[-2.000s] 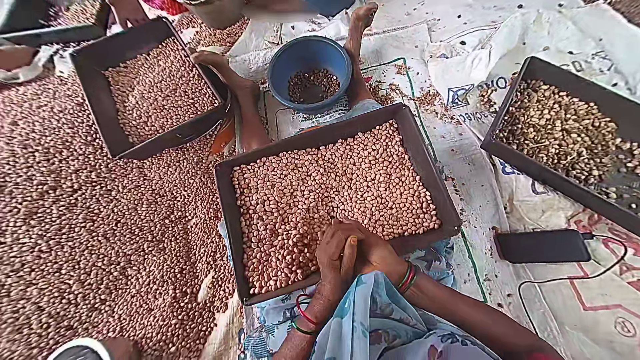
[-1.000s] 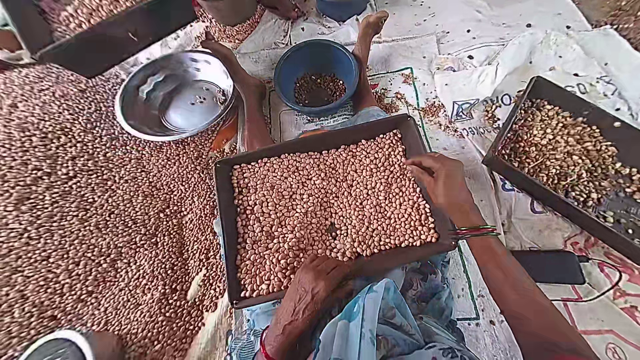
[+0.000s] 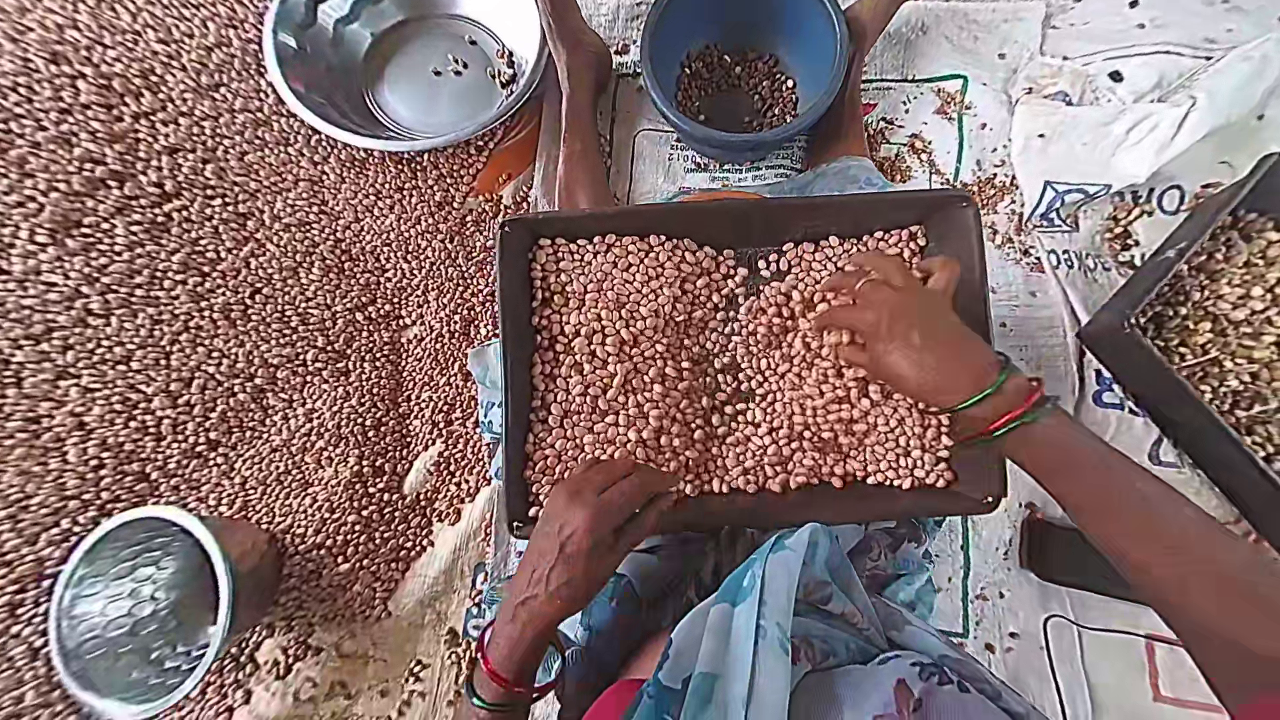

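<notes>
A dark rectangular tray (image 3: pixel 750 512) filled with pinkish shelled peanuts (image 3: pixel 620 350) rests across my lap. My right hand (image 3: pixel 905 320) lies on the peanuts in the tray's right part, fingers spread and bent; whether it grips any is hidden. My left hand (image 3: pixel 600 520) is at the near edge, left of centre, its curled fingertips touching the peanuts, and its grasp cannot be made out. Between the two halves of the layer a thin gap shows the dark tray floor. Beyond the tray, a blue plastic bowl (image 3: pixel 745 140) holds darker, reddish-brown pieces.
A large peanut heap (image 3: pixel 230 300) covers the left side. On it stand a steel basin (image 3: pixel 440 80) with a few pieces and a steel vessel (image 3: pixel 140 610). At right are another dark tray (image 3: pixel 1180 400) with mixed nuts and a black phone (image 3: pixel 1075 560) on printed sacks (image 3: pixel 1000 590).
My right hand has moved from the tray's right edge onto the peanuts, and a gap has opened in the layer. The dark tray seen at upper left earlier is out of view.
</notes>
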